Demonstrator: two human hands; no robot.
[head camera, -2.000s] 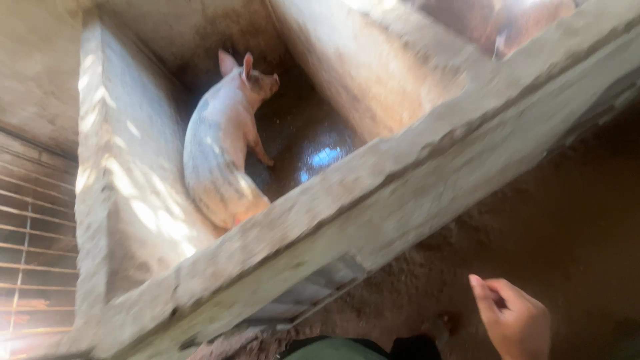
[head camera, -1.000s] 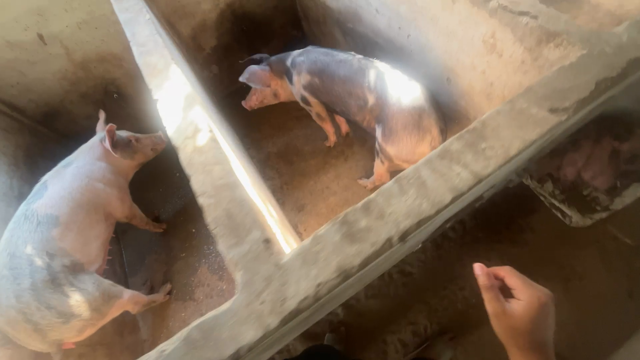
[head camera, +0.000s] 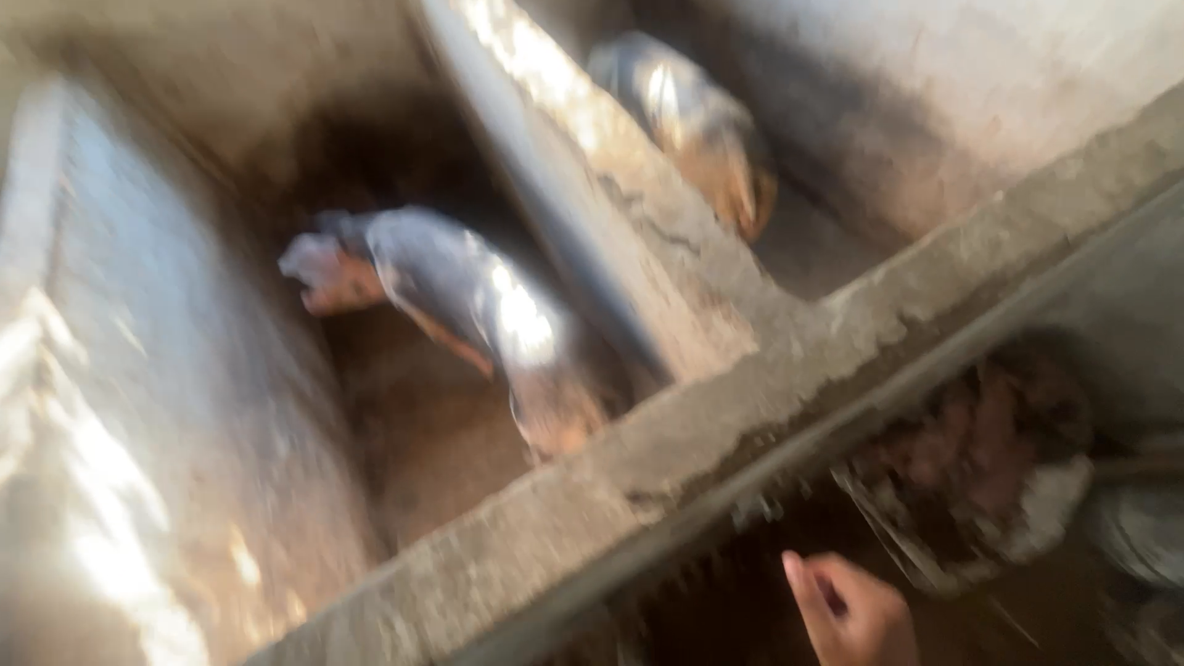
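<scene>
My right hand is raised at the bottom, right of centre, with its fingers curled and thumb near the index finger. Nothing shows in it, but its palm side is partly hidden. It is nearest to the rough concrete pen wall that crosses the view diagonally. Beyond that wall a dark-backed pig with a pinkish head stands in one pen. Another pig is in the adjoining pen, behind the dividing wall. My left hand is out of view.
A container with pinkish contents, blurred, lies beyond my hand at the right. A pale rounded object is at the right edge. Another sunlit partition wall runs along the left. The diagonal wall separates the pens from the dark ground at my side.
The view has swung along the pens; the pale pig seen earlier at left is out of view, and a pig in another pen has come in. My right hand keeps its curled pose.
</scene>
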